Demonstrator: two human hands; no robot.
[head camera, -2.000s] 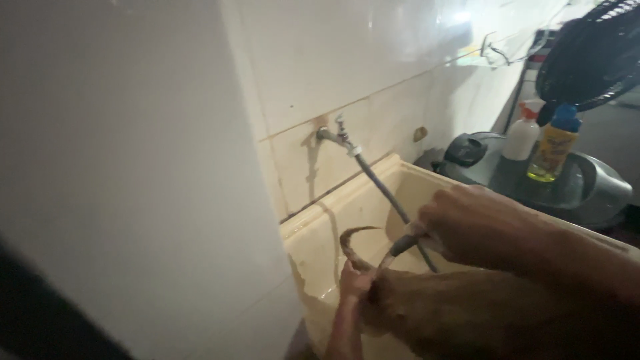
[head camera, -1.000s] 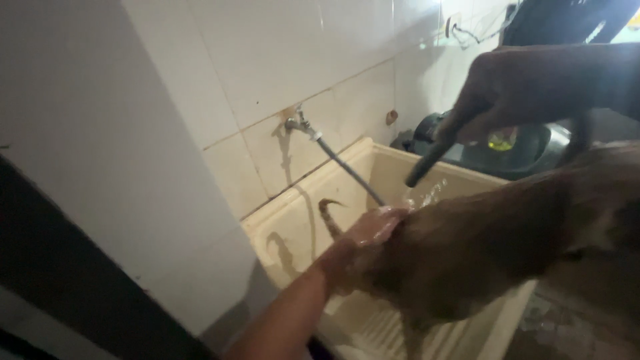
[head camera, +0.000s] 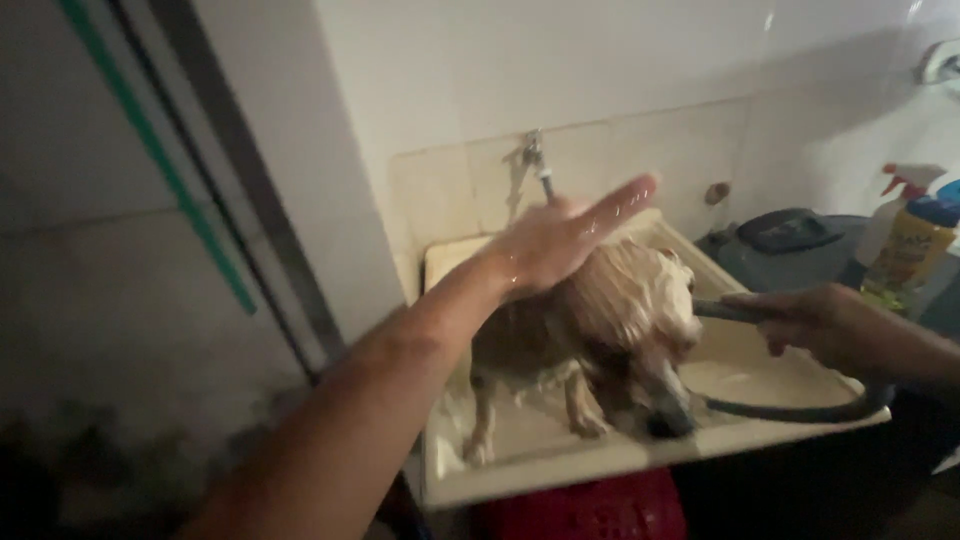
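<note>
A wet, light-brown dog (head camera: 630, 300) stands in a cream laundry sink (head camera: 540, 484), its head lowered by the front rim. My left hand (head camera: 559, 240), wet and with fingers extended, is over the dog's back and neck and holds nothing; whether it touches the fur is unclear. At the right, my right hand (head camera: 817, 326) grips a grey hose (head camera: 727, 309) close to its end, which points at the dog's head. The hose loops down over the sink's right part. Behind my left hand, a metal tap (head camera: 533, 150) on the wall has a hose attached.
Right of the sink stand a grey rounded appliance or lid (head camera: 795, 259), a spray bottle with a red trigger (head camera: 900, 195) and a yellow bottle with a blue cap (head camera: 911, 255). A red container (head camera: 592, 510) is below the sink. A green pole (head camera: 161, 157) leans at the left.
The dog's head now shows over the sink's front, where earlier its tail and hindquarters were seen. My left hand has left the tail area. My right hand has lowered with the hose. The view has shifted.
</note>
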